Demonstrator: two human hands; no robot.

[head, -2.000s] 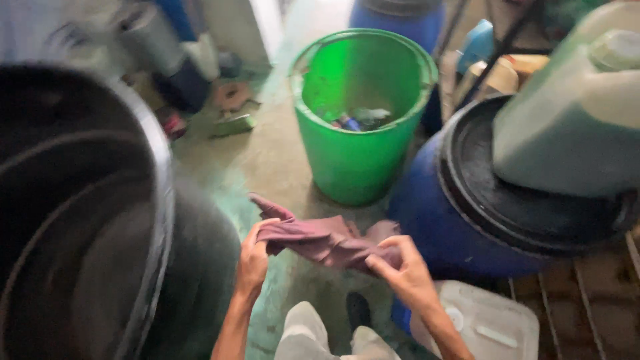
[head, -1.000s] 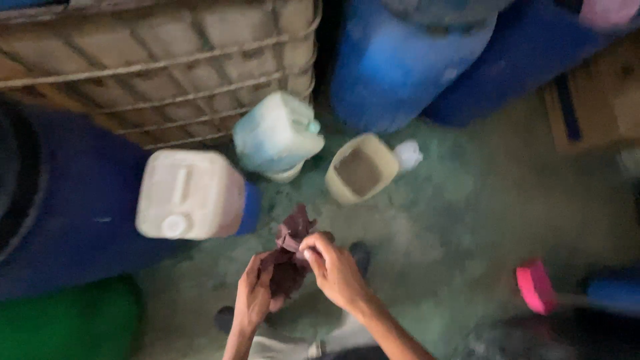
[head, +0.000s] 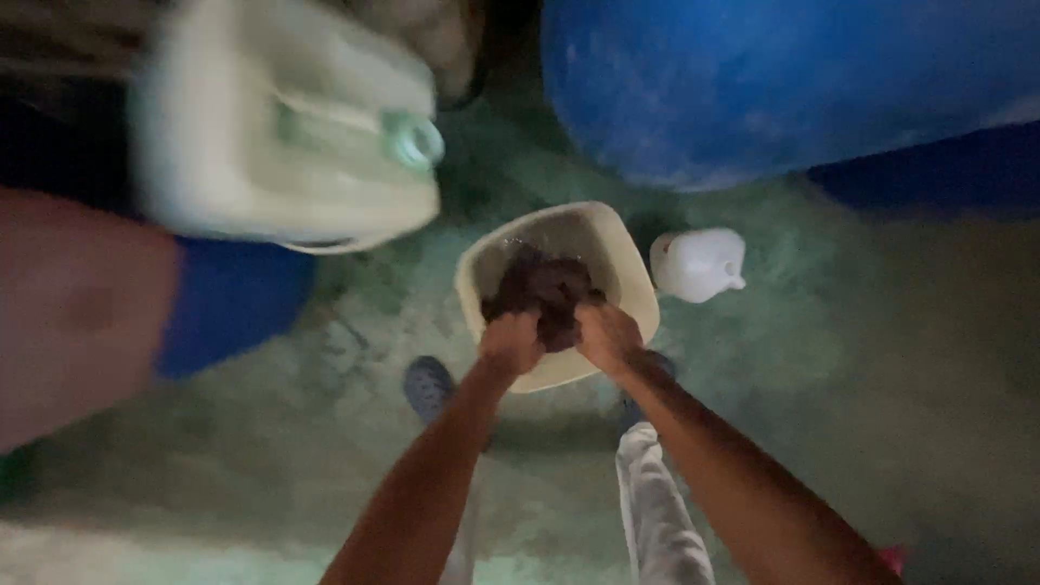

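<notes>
A dark maroon cloth [head: 552, 284] lies bunched inside a cream plastic tub [head: 638, 284] on the floor. My left hand [head: 512, 340] grips its left side, and my right hand [head: 608, 331] grips its right side, both inside the near part of the tub. The fingertips are partly hidden by the cloth and the backs of my hands. Some shine, like liquid, shows near the tub's far left wall.
A large whitish jerrycan [head: 325, 146] stands at upper left, blurred. A small white plastic jug [head: 700, 264] sits right of the tub. A blue drum [head: 772, 81] fills the upper right. My shoe [head: 428, 387] is near the tub's left side.
The maroon cloth, held above the floor in the earlier frames, is now down in the cream tub with both my hands. The view has swung toward the tub.
</notes>
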